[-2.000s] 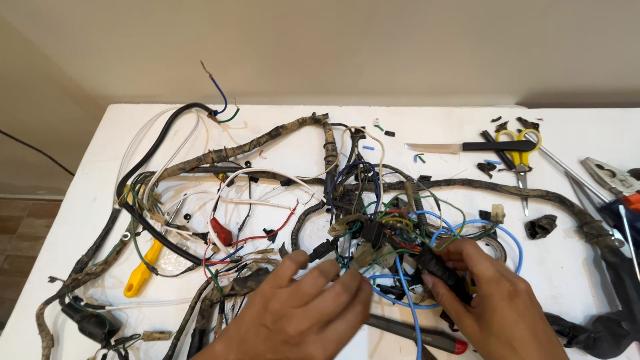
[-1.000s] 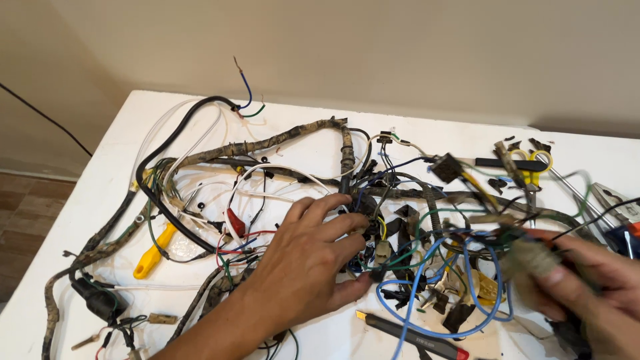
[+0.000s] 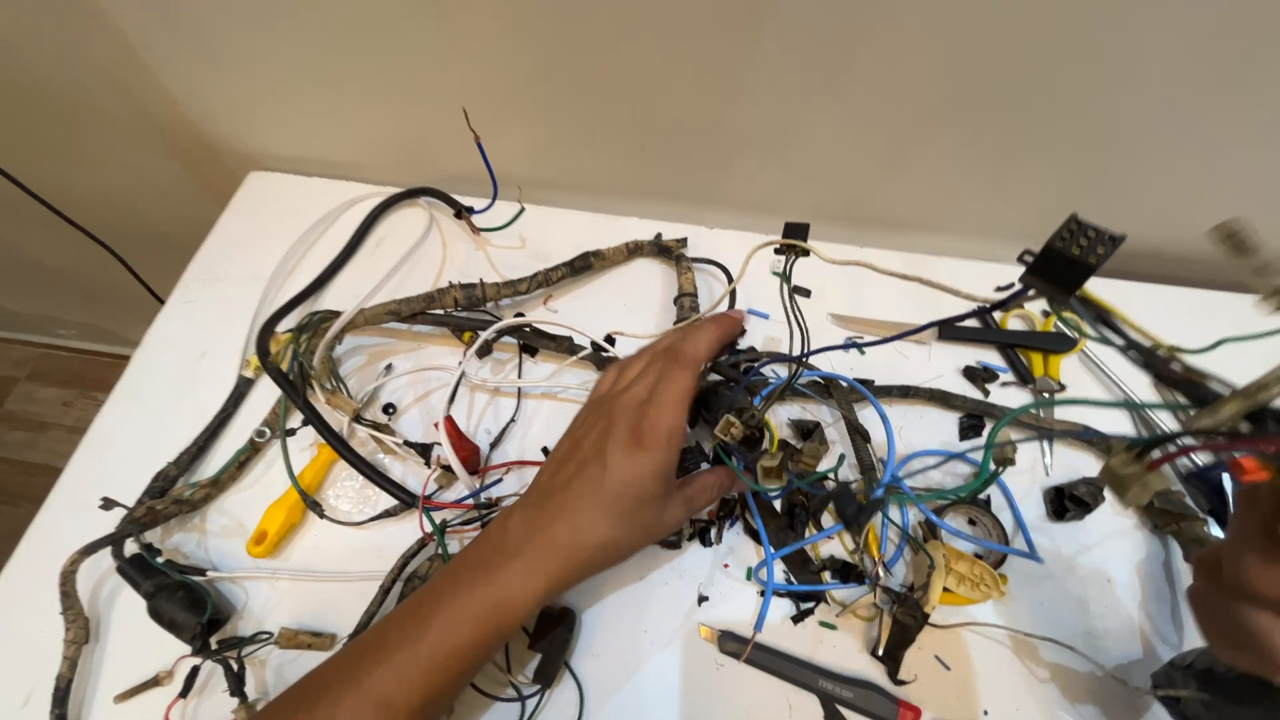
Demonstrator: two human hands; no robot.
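My left hand (image 3: 640, 450) is closed around a dark cluster of connectors and wires at the middle of a tape-wrapped wiring harness (image 3: 450, 297). At the right edge my right hand (image 3: 1240, 580), partly out of view and blurred, holds a bundle of wires with pale connectors (image 3: 1130, 475). A black multi-slot connector (image 3: 1075, 255) stands raised on its wires above the table. Between the hands run loose blue wires (image 3: 885, 420) and green wires (image 3: 990, 450). The fingertips of both hands are partly hidden.
A yellow-handled screwdriver (image 3: 290, 505) lies at left, a snap-off utility knife (image 3: 810, 675) at the front. Behind lie a black-handled knife (image 3: 1000, 337) and yellow scissors (image 3: 1045, 345). A tape roll (image 3: 970, 530) and black scraps (image 3: 1075, 497) lie at right on the white table (image 3: 240, 215).
My right hand has moved right from the middle of the harness, drawing the wire bundle outward. My left hand has moved onto the central cluster. The utility knife has come more into view.
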